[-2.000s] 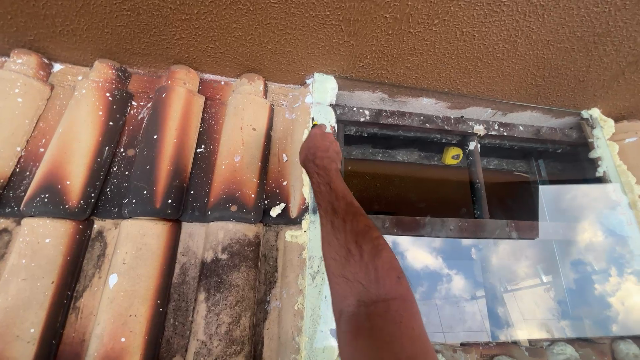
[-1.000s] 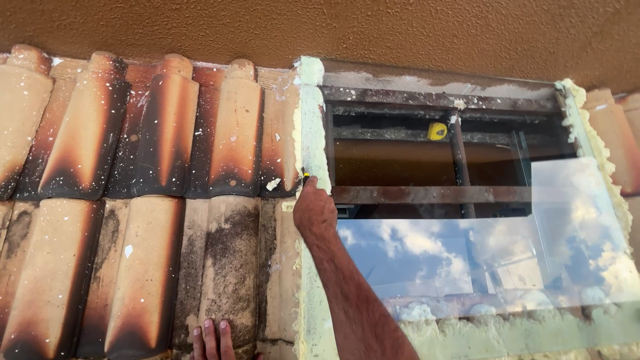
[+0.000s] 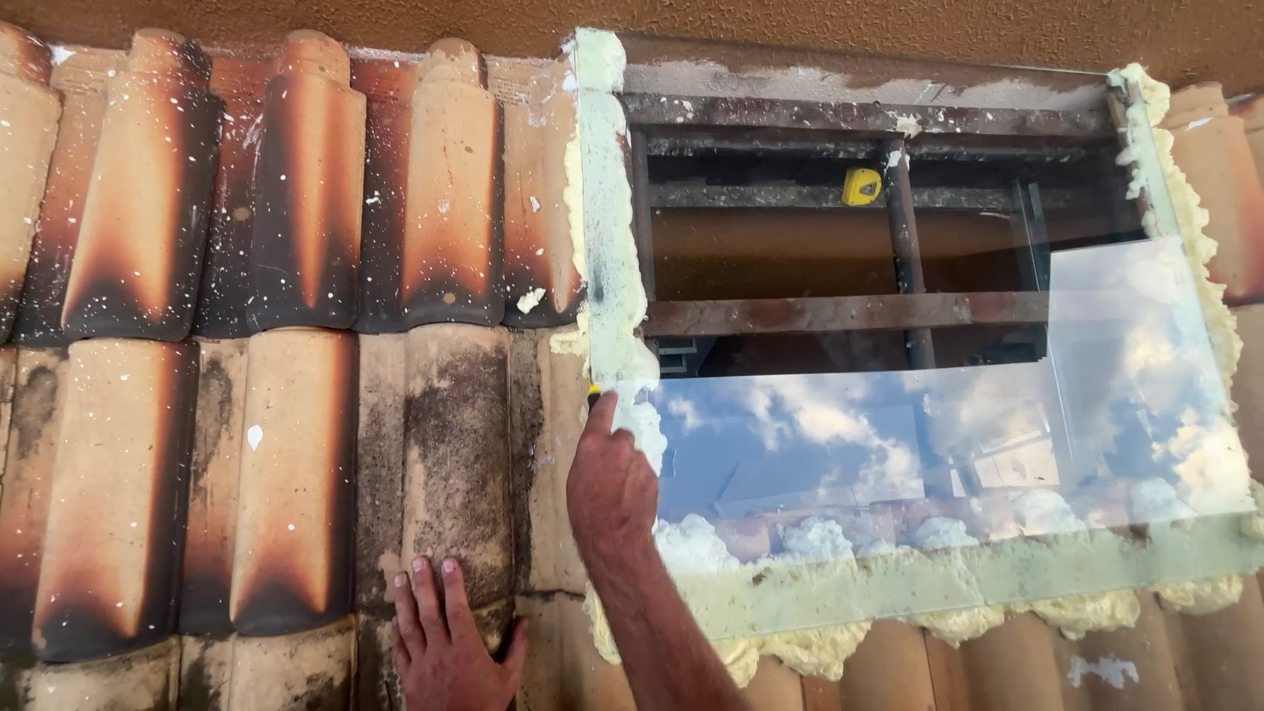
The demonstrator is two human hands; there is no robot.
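Observation:
My right hand (image 3: 614,484) is closed around a small tool with a yellow-and-black tip (image 3: 594,395), mostly hidden by the fingers; its kind cannot be told. The tip touches the left edge of the glass pane (image 3: 810,444), where pale expanding foam (image 3: 612,217) shows under the glass and bulges out beside it. My left hand (image 3: 444,632) lies flat, fingers spread, on a weathered clay roof tile (image 3: 459,464). Through the glass, a yellow tape measure (image 3: 862,187) is seen near a dark metal bar (image 3: 901,227).
Curved clay roof tiles (image 3: 296,474) cover the left side. A brown textured wall (image 3: 839,30) runs along the top. Lumpy foam (image 3: 820,647) sticks out below the glass and along its right edge. A loose foam crumb (image 3: 530,300) rests on a tile.
My right hand has moved down along the glass's left edge, from near its top corner. My left hand, unseen two seconds ago, has come into view on the tiles.

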